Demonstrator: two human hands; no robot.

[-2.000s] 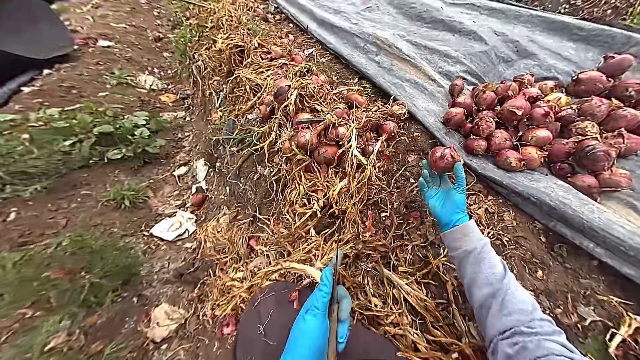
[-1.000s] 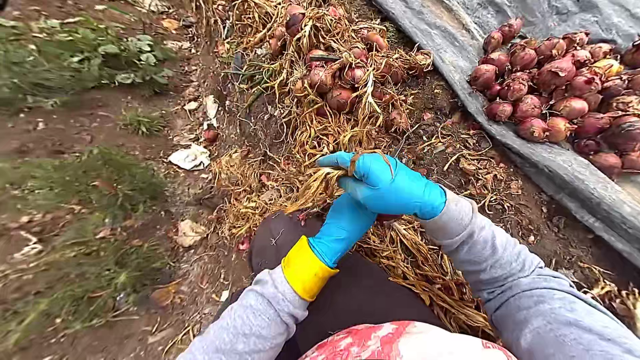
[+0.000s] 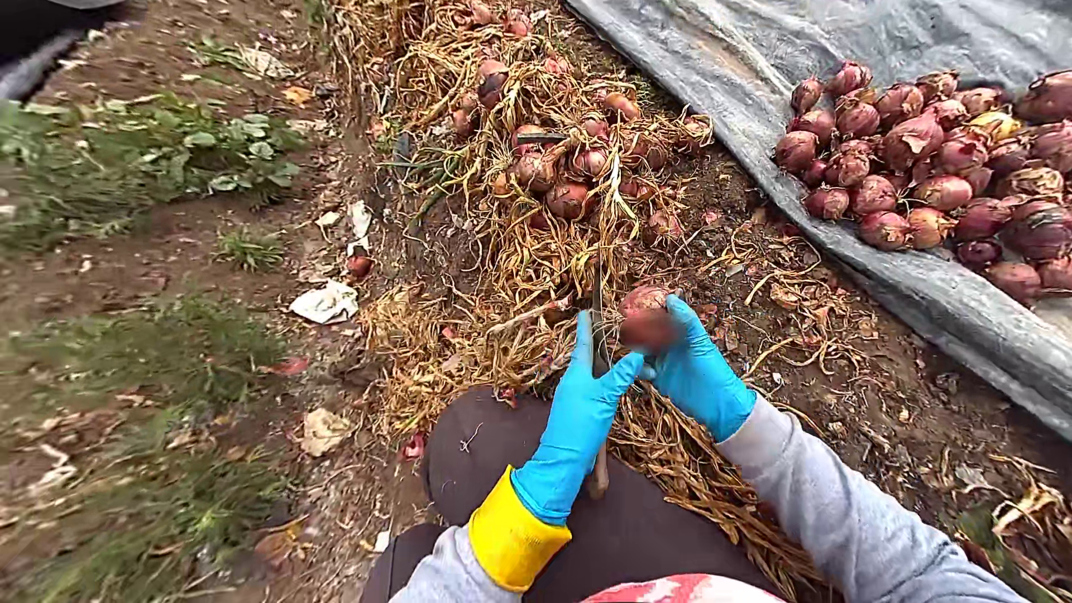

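Note:
My left hand (image 3: pixel 582 419), in a blue glove with a yellow cuff, is closed around a knife (image 3: pixel 598 322). The blade points up and away from me, and the handle's end shows below the palm. In a blue glove too, my right hand (image 3: pixel 699 373) grips a red onion (image 3: pixel 646 318) just right of the blade; part of the onion is blurred. Beyond both hands, red onions with dry tops (image 3: pixel 569 199) lie on the soil. A pile of red onions without long tops (image 3: pixel 942 193) rests on a grey plastic sheet (image 3: pixel 946 335) at the right.
Dry onion leaves (image 3: pixel 469 352) cover the ground before my knees. On the left are green weeds (image 3: pixel 159 159), bare soil and a whitish scrap (image 3: pixel 325 302). The sheet's thick folded edge runs diagonally down the right side. More dry leaves lie beside my right knee.
One second ago my hands were together over dry leaves; now they are apart, with the knife and onion plainly visible. Two seconds ago my right hand held an onion near the sheet.

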